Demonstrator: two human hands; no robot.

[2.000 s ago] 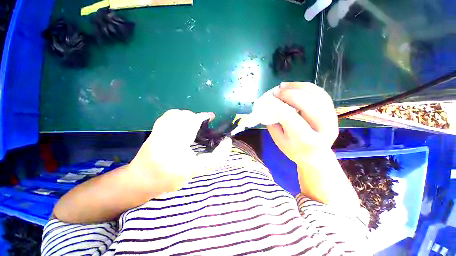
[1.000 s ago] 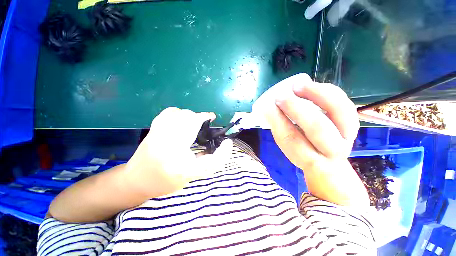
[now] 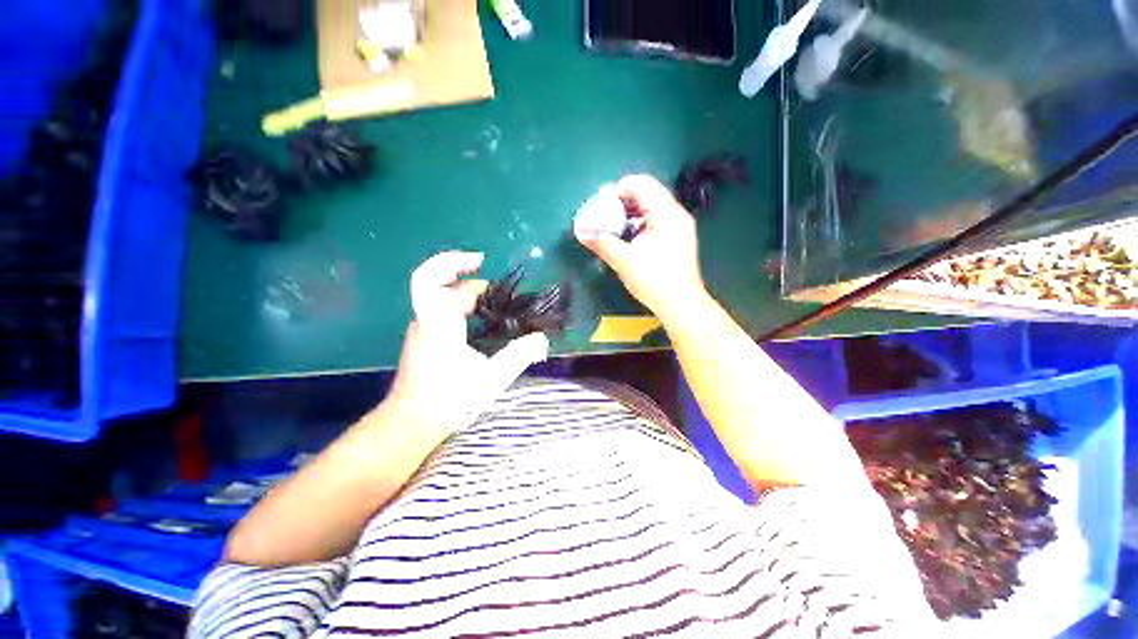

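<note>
My left hand holds a dark spiky rosette between thumb and fingers above the near table edge. My right hand is over the middle of the green table, with its fingers around the white glue bottle; its nozzle cannot be made out, and I cannot tell whether the bottle touches the table. A spare dark clump lies just right of the bottle. Two dark rosettes lie at the left of the table.
Yellow tape is at the near edge. A cardboard square, phone and slim white nozzle bottle are at the far side. A clear panel stands right. Blue crates flank the bench; a pale tray holds golden-brown bits.
The view has shifted, showing more of the far table. My right hand has moved with the bottle away from the rosette to the table middle. My left hand's fingers have spread wider around the rosette.
</note>
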